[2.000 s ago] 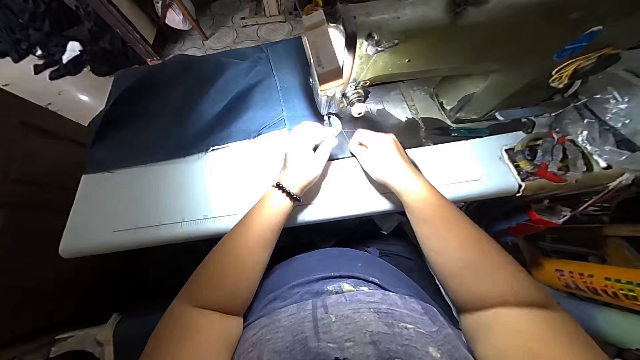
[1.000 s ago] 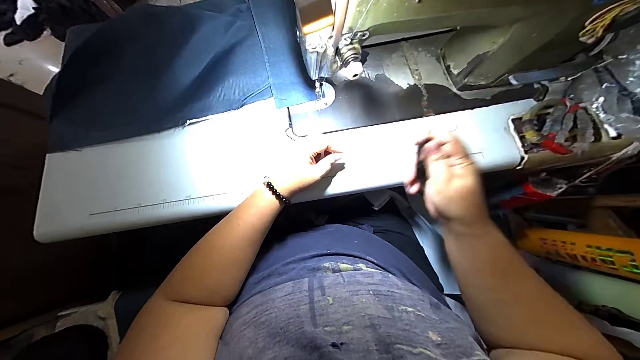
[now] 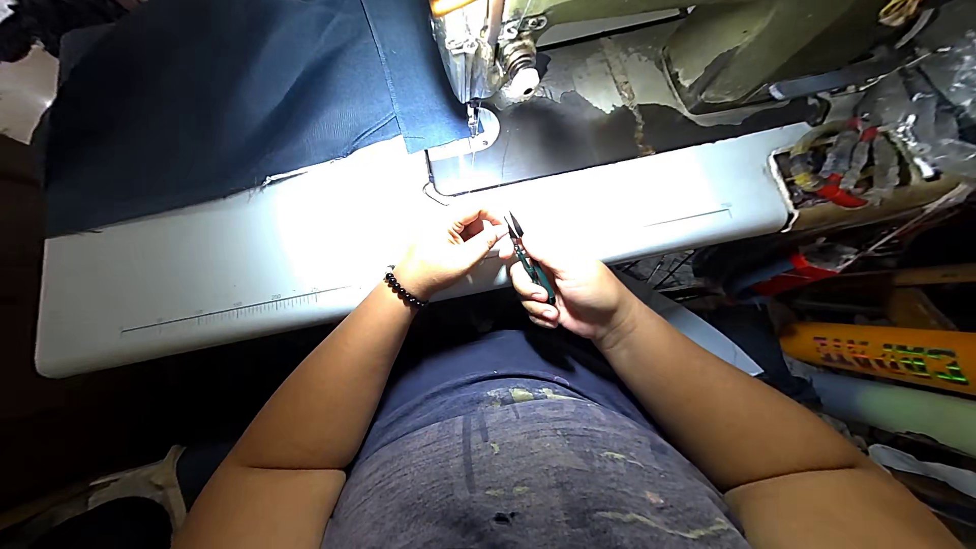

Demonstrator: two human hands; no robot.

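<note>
My right hand (image 3: 568,290) grips green-handled thread snips (image 3: 531,263), their dark blades pointing up and away from me. Close to the blade tips is my left hand (image 3: 457,252), its thumb and forefinger pinched together; whatever is between them is too small to tell. Both hands are over the front edge of the white sewing table (image 3: 229,267). Beyond them stands a sewing machine, with its needle and presser foot (image 3: 473,118) over the corner of dark blue cloth (image 3: 229,99). The cloth spreads out to the left, its frayed edge toward me.
An open compartment (image 3: 785,191) at the table's right end holds red-handled tools (image 3: 842,191) and clutter. Clear plastic (image 3: 953,99) lies at the far right. Lower right are a yellow-orange roll (image 3: 877,354) bearing writing and a pale roll (image 3: 900,408). The machine's green body (image 3: 740,46) spans the back.
My hands have moved from beside the needle toward the table's front edge. The thread snips now show plainly in my right hand, which has come back left beside my left hand.
</note>
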